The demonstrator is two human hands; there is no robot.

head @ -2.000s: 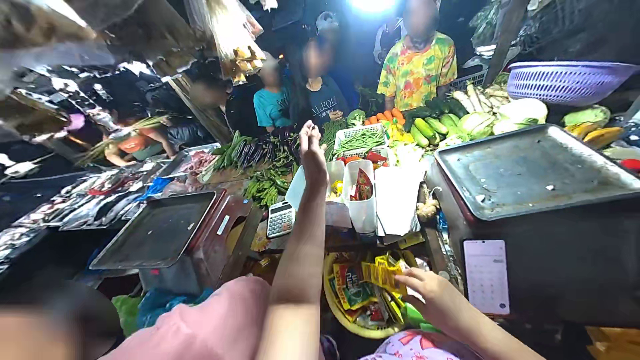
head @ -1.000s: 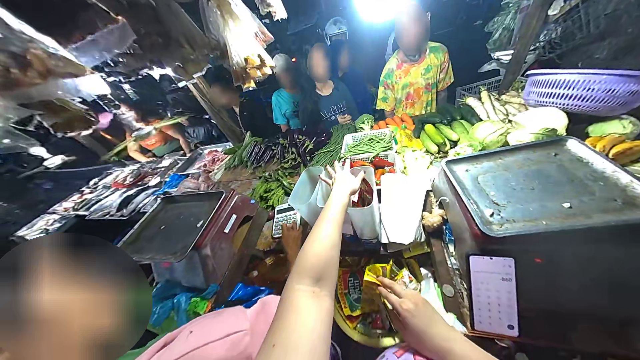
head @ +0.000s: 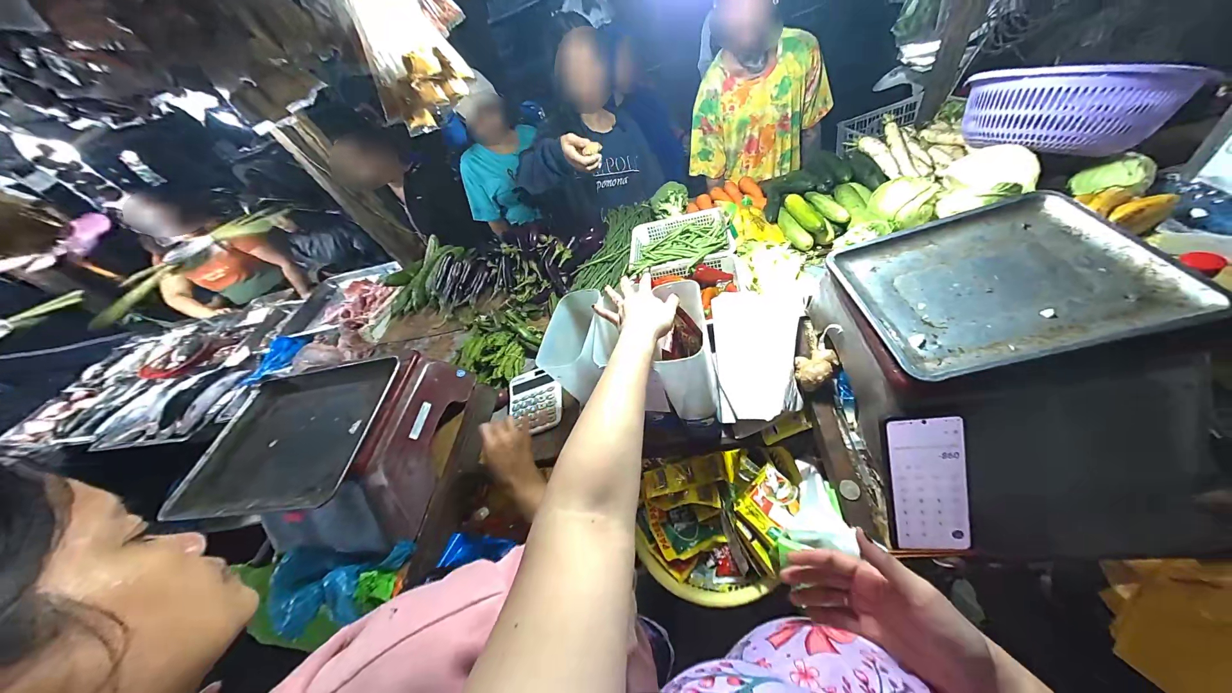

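My left hand (head: 640,310) reaches forward over white plastic containers (head: 570,342), its fingers spread, apparently holding nothing. Just beyond it are green beans (head: 685,243) in a white basket and some red peppers. My right hand (head: 871,589) is low on the right with its fingers apart and empty, beside a pale green and white plastic bag (head: 820,520). Left of it, a round yellow basket (head: 707,593) holds yellow seasoning sachets (head: 685,525). To the left of my forearm, a co-worker's hand (head: 512,454) is beside a calculator (head: 535,399).
A large metal tray (head: 1030,279) tops the dark box at right, with a phone (head: 929,483) below it. Another tray (head: 279,433) is at left, near fish (head: 183,385). Vegetables, including cabbage (head: 905,200), line the far side. A co-worker in a pink top (head: 414,626) is close at left.
My right hand has moved down and right, away from the yellow sachets it was touching. My left hand, raised earlier, is now over the containers. A person across the stall holds out a hand.
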